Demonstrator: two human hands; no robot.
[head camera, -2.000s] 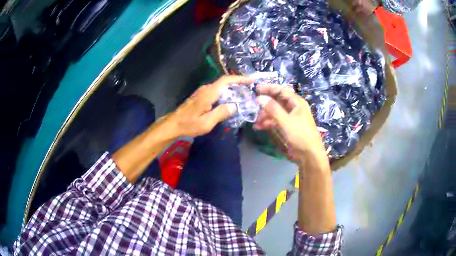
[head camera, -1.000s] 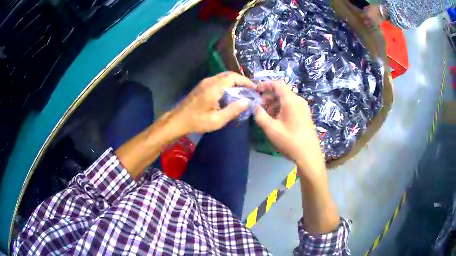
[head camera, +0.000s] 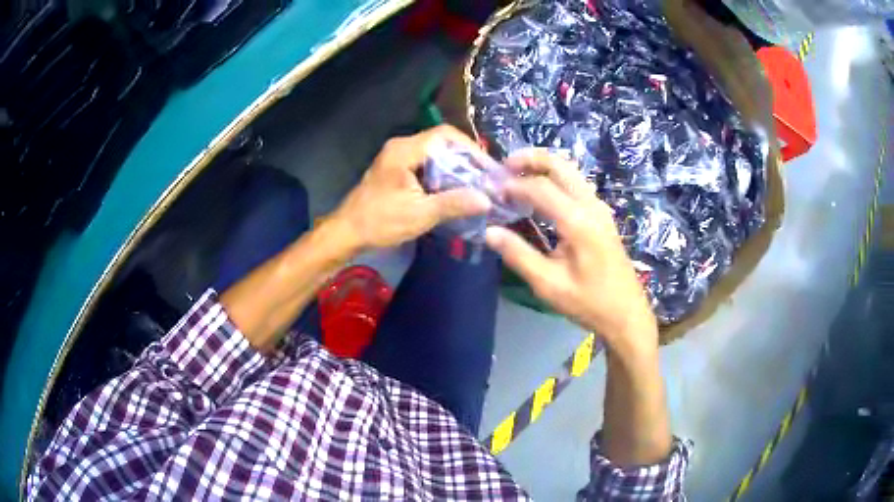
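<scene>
My left hand (head camera: 407, 196) holds a crinkled clear plastic bag (head camera: 459, 175) with something dark inside, thumb on top and fingers behind. My right hand (head camera: 573, 240) is at the bag's right side, its fingers over the film and its thumb apart below. Whether the right fingers grip the film is blurred. Both hands are above my lap, at the near left rim of a bulk carton (head camera: 769, 196). The carton is full of bagged dark parts (head camera: 637, 147) with small red and white bits.
A green-blue bench (head camera: 157, 162) curves along the left, with dark shiny trays (head camera: 74, 108) on it. A red stool (head camera: 353, 312) shows by my legs. An orange-red bin (head camera: 790, 103) stands beyond the carton. Yellow-black tape (head camera: 544, 394) marks the grey floor.
Over the two seconds the left hand keeps the bag. The right fingers have shifted over the bag and its thumb has spread away below. A person's hand near the orange-red bin is no longer visible.
</scene>
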